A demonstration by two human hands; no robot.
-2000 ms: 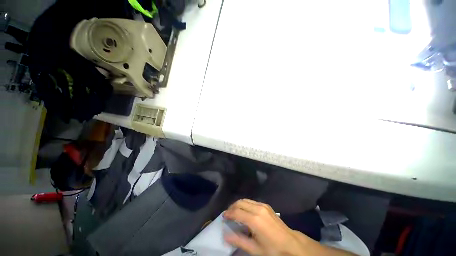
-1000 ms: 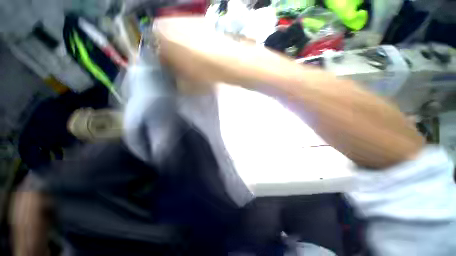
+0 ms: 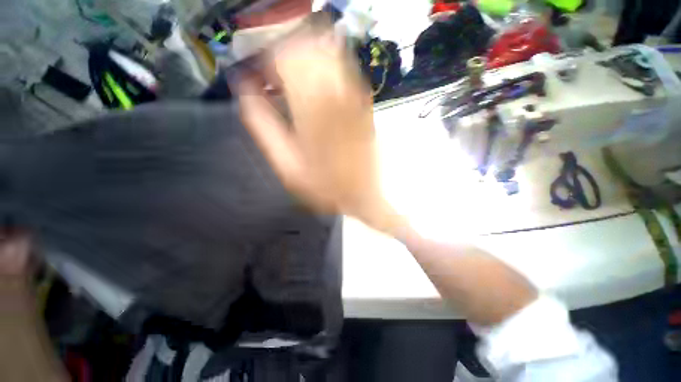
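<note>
A dark charcoal-grey garment piece (image 3: 164,186) is spread in the air over the left end of the white table and hangs past its front edge. My right hand (image 3: 321,127) is blurred, at the cloth's upper right edge; its fingers point up and left, and its grip cannot be made out. My left hand (image 3: 15,254) is at the far left, blurred and cut off by the picture's edge, beside the cloth's left part. A pale strip shows under the cloth near it.
The sewing machine head (image 3: 590,112) stands at the right with its lamp lit. Small black scissors (image 3: 575,183) lie on the bed, and a green-yellow strap (image 3: 657,231) is at the right. A red plastic bag (image 3: 523,45) and dark cloth lie behind. Pale and dark pieces hang below.
The view has swung right towards the machine. The grey cloth is now raised and spread between my hands. My right forearm has moved left and lower in the picture.
</note>
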